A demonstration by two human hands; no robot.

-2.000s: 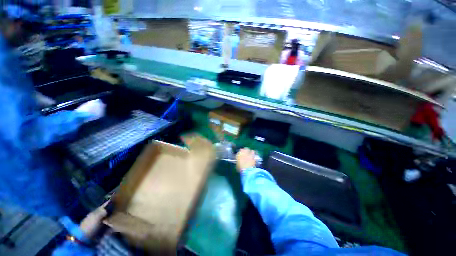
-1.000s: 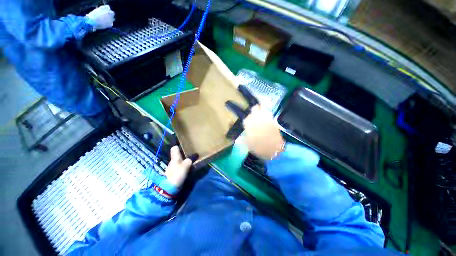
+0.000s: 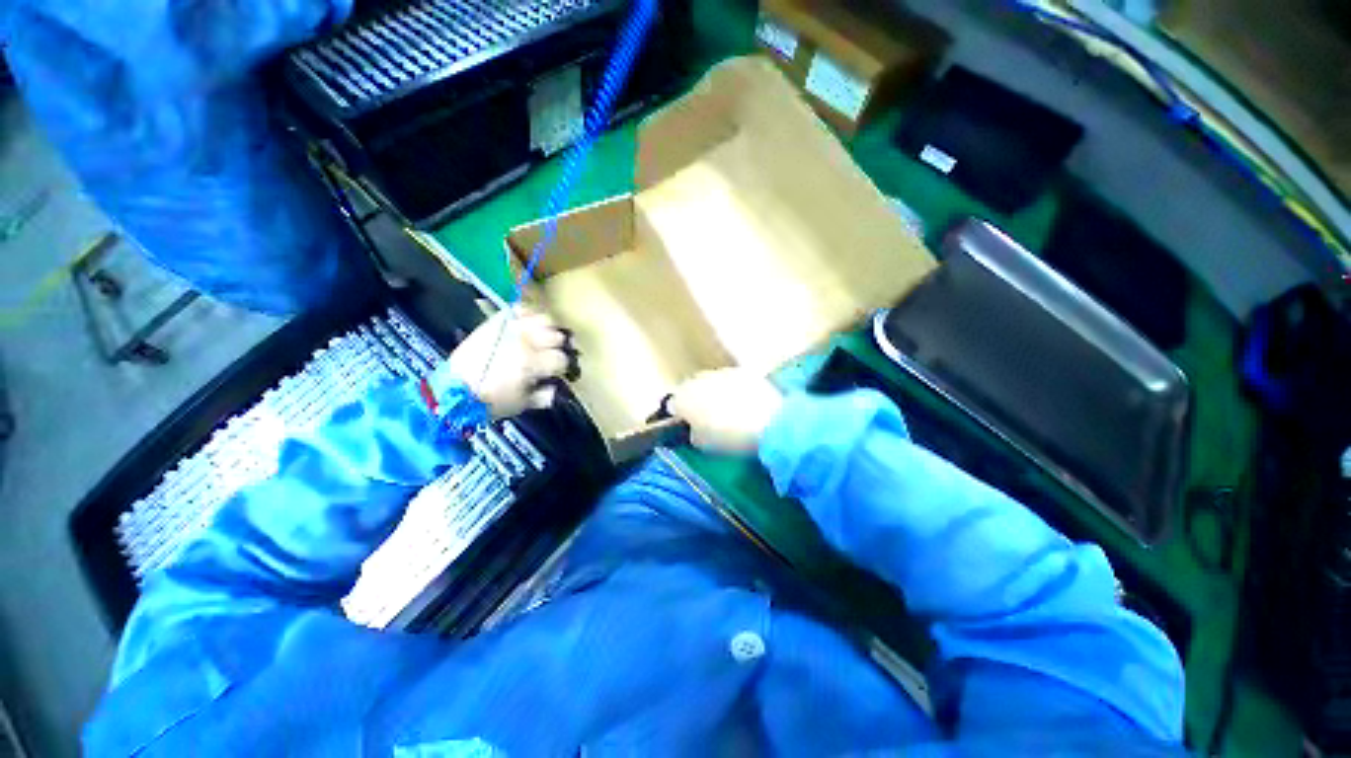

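An open brown carton (image 3: 771, 222) with its flap raised lies tilted in front of me over the green bench. My left hand (image 3: 511, 360) is on its left wall, the black-tipped fingers curled over the edge. My right hand (image 3: 720, 409) grips its near wall at the right corner. The inside of the carton that shows is bare cardboard. A blue coiled cord (image 3: 585, 141) runs down in front of the carton to my left wrist.
A stainless steel tray (image 3: 1037, 378) lies at right. A closed labelled box (image 3: 852, 59) and a flat black tray (image 3: 988, 136) are at the back. Black totes with silvery-white rows stand at lower left (image 3: 237, 459) and upper left (image 3: 445, 156). A person in a blue smock (image 3: 193, 133) is at upper left.
The black pieces that my right hand held over the carton no longer show. My right hand has moved down to the carton's near wall, and the raised flap leans further right.
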